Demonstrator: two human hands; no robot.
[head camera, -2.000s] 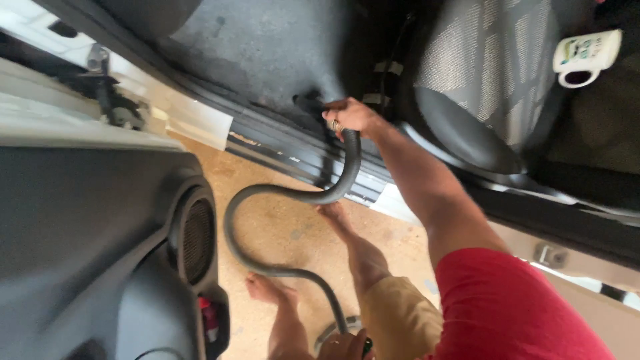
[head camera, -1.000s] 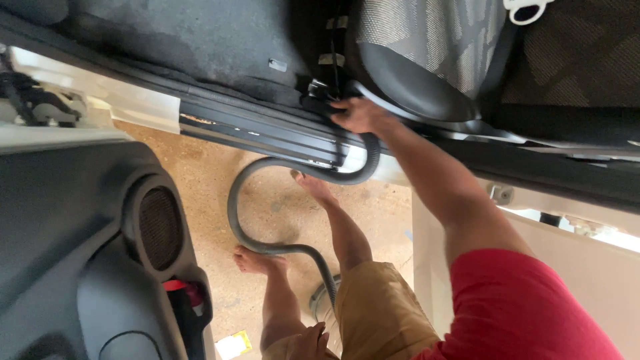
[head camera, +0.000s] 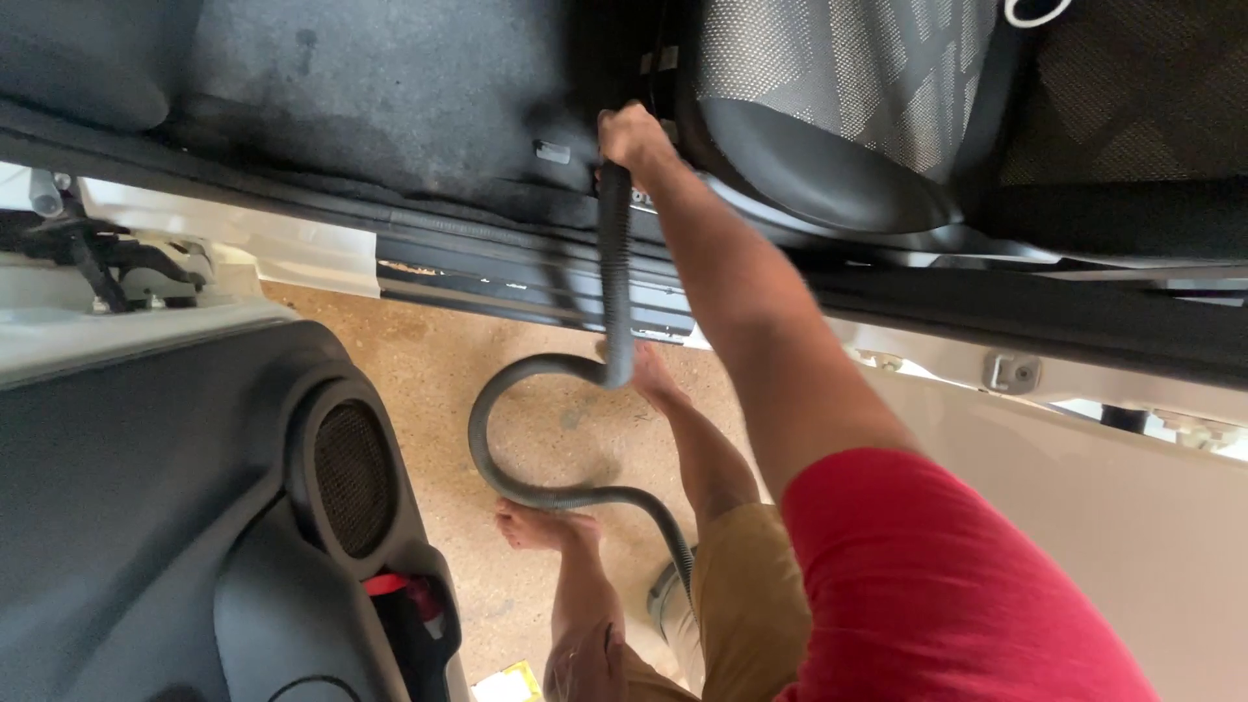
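My right hand (head camera: 632, 136) grips the end of a grey corrugated vacuum hose (head camera: 616, 263) over the car's floor, beside the front seat base. The nozzle end is hidden by the hand and in dark shadow. From the hand the hose drops over the door sill (head camera: 487, 283), loops above the ground near my bare feet, and runs to a canister-like container (head camera: 673, 595) partly hidden behind my leg. Low in the view, my left hand (head camera: 590, 665) seems to lie at my knee; its fingers are not clear.
The open car door with its speaker (head camera: 353, 480) stands at left, a red-topped item (head camera: 385, 585) in its pocket. A mesh-covered seat (head camera: 838, 68) is upper right, with a white handle (head camera: 1035, 12) at the top edge. A yellow-and-white packet (head camera: 509, 682) lies on the ground.
The hose has shifted from a wide bend to hanging straighter below my right hand, which has moved from the sill side of the seat farther into the car. My left hand has moved away from the hose.
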